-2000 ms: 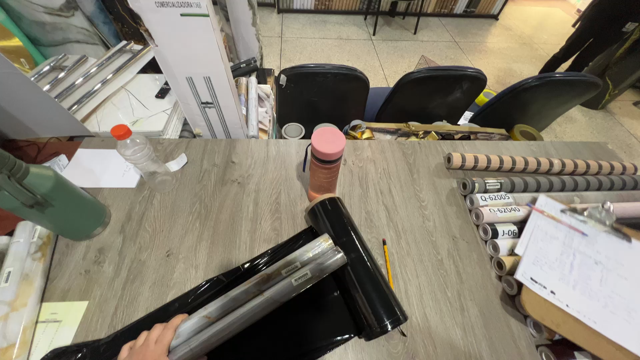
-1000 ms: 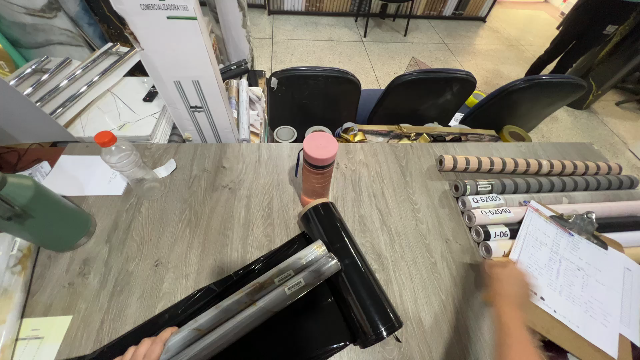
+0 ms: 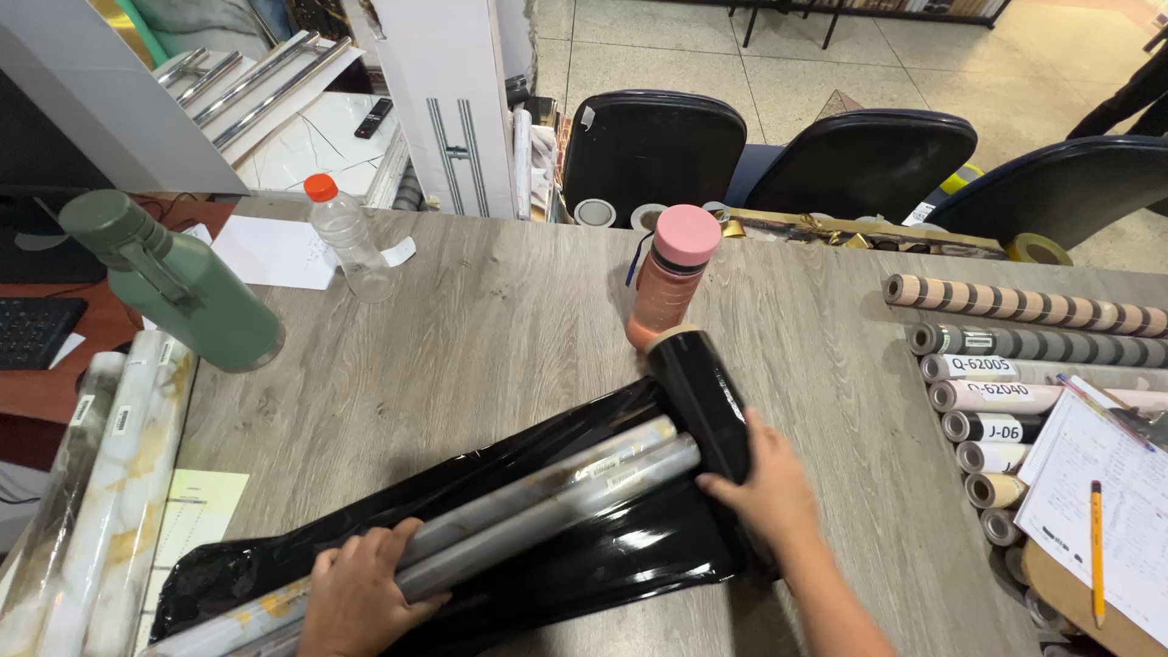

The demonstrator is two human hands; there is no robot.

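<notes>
Two grey marbled rolls in clear wrap (image 3: 547,502) lie side by side, slanting across a spread sheet of black plastic film (image 3: 630,547). My left hand (image 3: 365,584) grips both rolls over their lower left part. The film comes off a thick black stretch-film roll (image 3: 698,392) with a cardboard core, at the rolls' upper right ends. My right hand (image 3: 766,484) is closed around that film roll from the right, thumb on its near side. A pink-lidded bottle (image 3: 671,274) stands just behind the film roll's far end.
A green metal bottle (image 3: 182,292) and a clear plastic bottle (image 3: 351,242) stand at the left, near marbled rolls (image 3: 119,493). Several labelled rolls (image 3: 995,394) lie stacked at the right beside a clipboard with papers (image 3: 1095,493) and a yellow pencil (image 3: 1097,552). Chairs (image 3: 652,151) stand beyond the table.
The yellow pencil, on the table beside the film roll two seconds ago, now lies on the clipboard papers. My right hand has come from near the clipboard onto the black film roll.
</notes>
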